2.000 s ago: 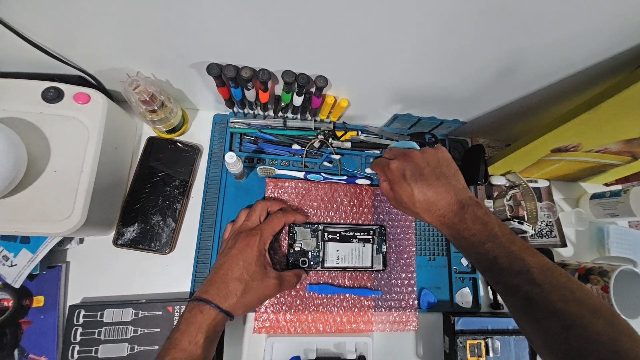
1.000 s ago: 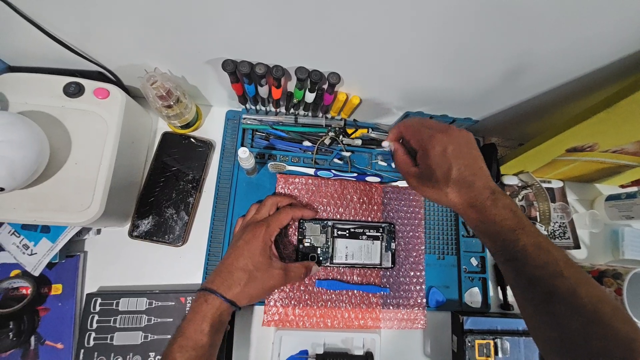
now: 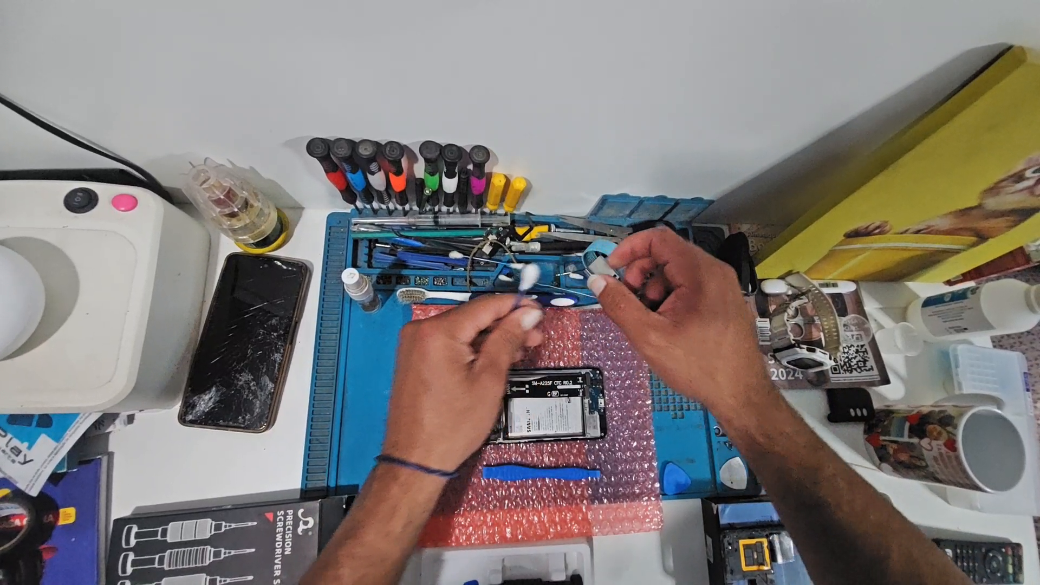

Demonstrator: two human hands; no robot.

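My left hand (image 3: 455, 370) pinches a cotton swab (image 3: 528, 278), its white tip pointing up, above the near part of the blue repair mat (image 3: 329, 357). At the right, my right hand (image 3: 678, 305) holds a small light-blue and whitish item (image 3: 601, 258) between thumb and fingers; what it is cannot be told. Below the hands, an opened smartphone (image 3: 561, 406) with its battery showing lies on pink bubble wrap (image 3: 621, 463), its left part hidden by my left hand. A blue plastic pry tool (image 3: 540, 472) lies just below the phone. A toothbrush (image 3: 439, 296) lies above the wrap.
Several screwdrivers (image 3: 431, 166) stand behind the mat. A cracked phone (image 3: 244, 341) and a clear bit holder (image 3: 236, 207) are at the left. A small bottle (image 3: 361, 290) stands on the mat. At the right are a wristwatch (image 3: 804, 325), a mug (image 3: 934, 443) and a white bottle (image 3: 971, 309).
My left hand has let go of the opened phone, moved up and now holds a cotton swab. My right hand remains near the tool tray, now with a light-blue item in its fingers.
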